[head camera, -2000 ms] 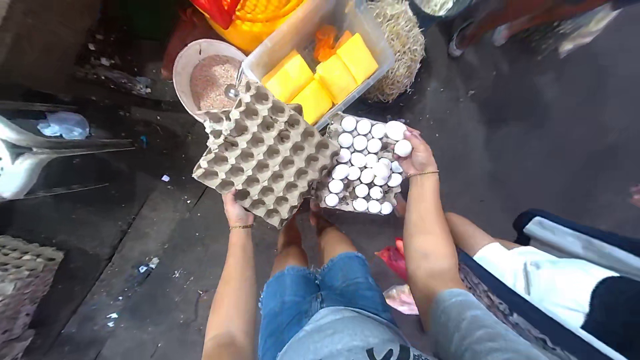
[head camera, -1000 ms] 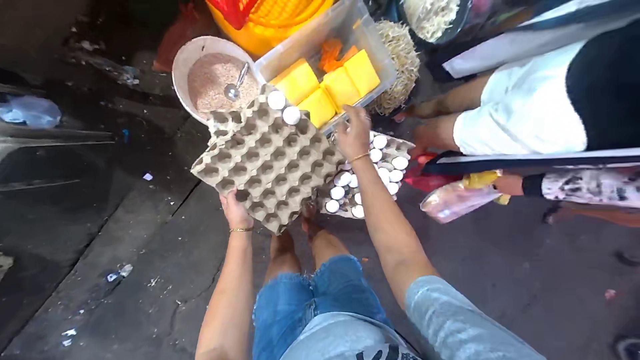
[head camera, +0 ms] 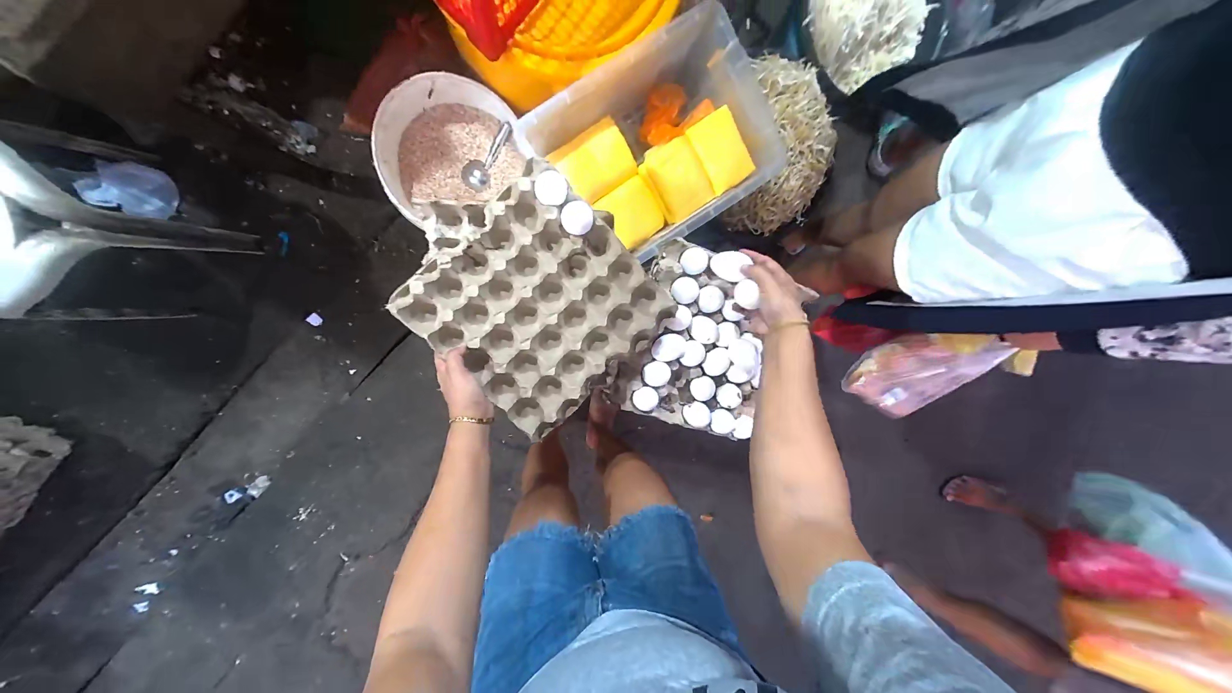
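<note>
My left hand (head camera: 460, 387) grips the lower left edge of a pulp egg tray (head camera: 539, 318), whose cups are bare apart from two white eggs (head camera: 564, 202) side by side at its top corner. To its right lies a second pulp tray (head camera: 624, 383) bearing many white eggs (head camera: 704, 330), some heaped on others. At that tray's upper right my right hand (head camera: 773, 294) has its fingers around white eggs (head camera: 739, 274); how many it holds cannot be told. The first tray overlaps the left edge of the second.
Beyond the trays stand a white bucket (head camera: 381, 144) of pinkish grains with a metal scoop (head camera: 476, 174), a clear plastic bin (head camera: 760, 106) with yellow blocks, and a yellow basket (head camera: 568, 48). Bean sprouts (head camera: 789, 144) lie beside the bin. People stand and pass at the right, one in white shorts (head camera: 1039, 192).
Two seconds ago the left tray showed no eggs; one second ago two were at its top corner. Since then my right hand has moved from the bin's edge to the eggs at the right.
</note>
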